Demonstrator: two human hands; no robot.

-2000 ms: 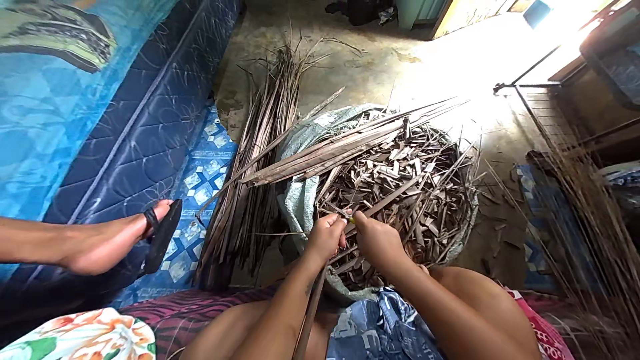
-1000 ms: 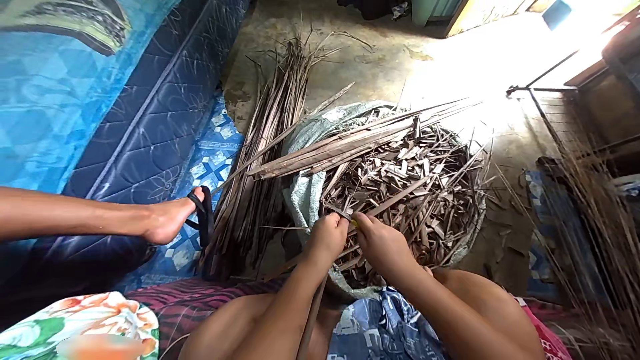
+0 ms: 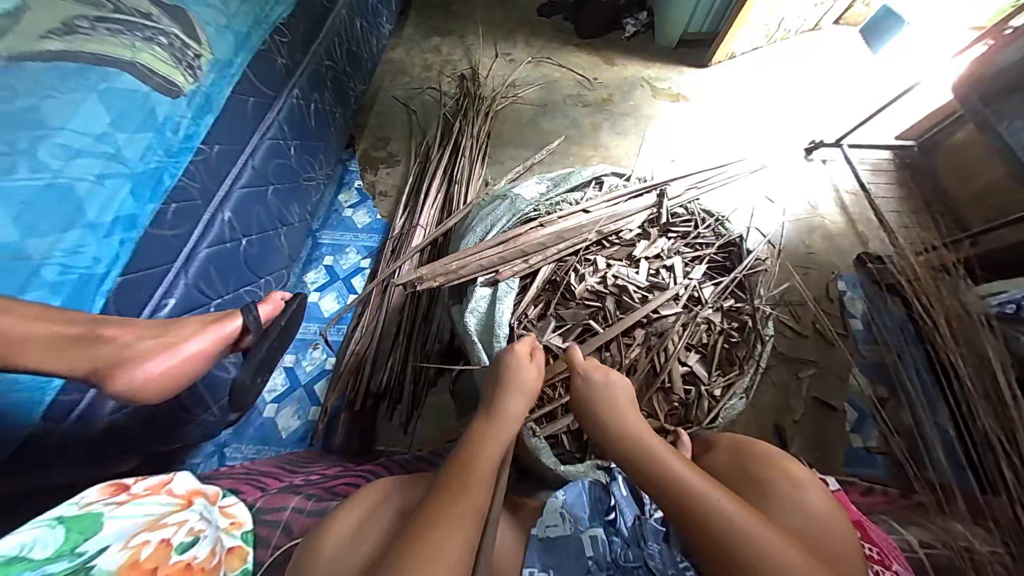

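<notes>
My left hand is closed on a long, dry brown leaf strip, whose tail runs down below the wrist. Close beside it, over the near left part of an open woven sack, my right hand is closed on something mostly hidden by the fingers; its kind cannot be told. Short cut pieces of dry leaf fill the sack. Across its far left rim lies a bundle of long dry strips. Another long bundle rests on the floor left of the sack.
Another person's foot in a black sandal extends from the left, beside a blue mattress. At the right stand more long, thin dry strips near a dark metal frame. A pale green container is at the back.
The other person's foot at the left has shifted and tilted. My two hands stay close together over the sack, with a small gap now showing between them.
</notes>
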